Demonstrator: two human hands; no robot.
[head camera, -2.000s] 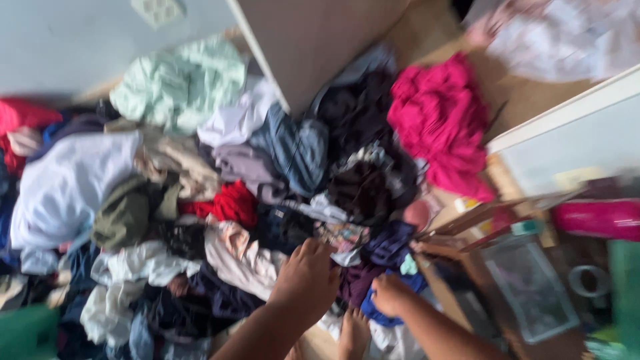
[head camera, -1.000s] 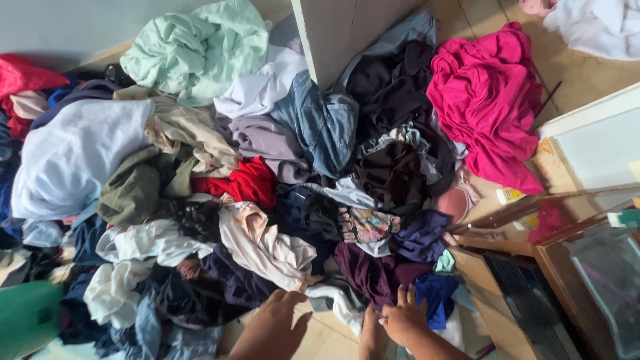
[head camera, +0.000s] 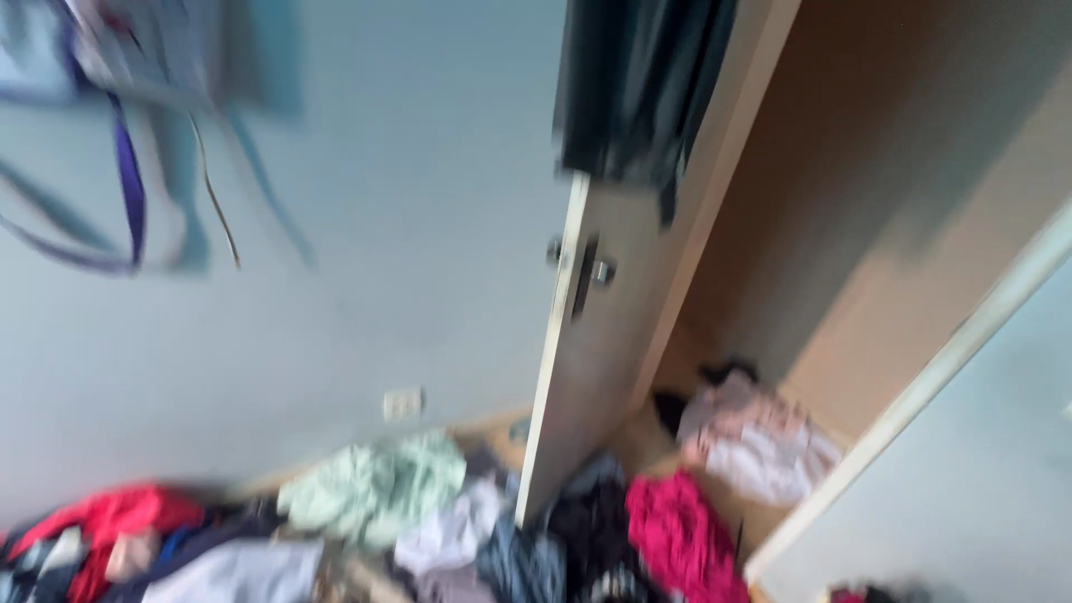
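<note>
Neither of my hands shows in the head view. Along the bottom lies a heap of loose clothes: a red garment (head camera: 126, 515) at the left, a pale blue-white one (head camera: 239, 574), a mint green one (head camera: 377, 486), a white one (head camera: 452, 523), a blue-grey one (head camera: 521, 561), black ones (head camera: 596, 523) and a bright pink one (head camera: 682, 536). The view is blurred, and the near part of the heap is out of frame.
An open door (head camera: 586, 335) with a metal handle stands over the heap, dark cloth (head camera: 641, 92) hanging on its top. Beyond the doorway lie pink and white clothes (head camera: 766, 444). A wall socket (head camera: 404, 404) and hanging bags or cloth with a purple strap (head camera: 130, 184) are on the left.
The view has swung up to the wall and door. Both hands, seen over the near edge of the clothes a second ago, are out of the frame.
</note>
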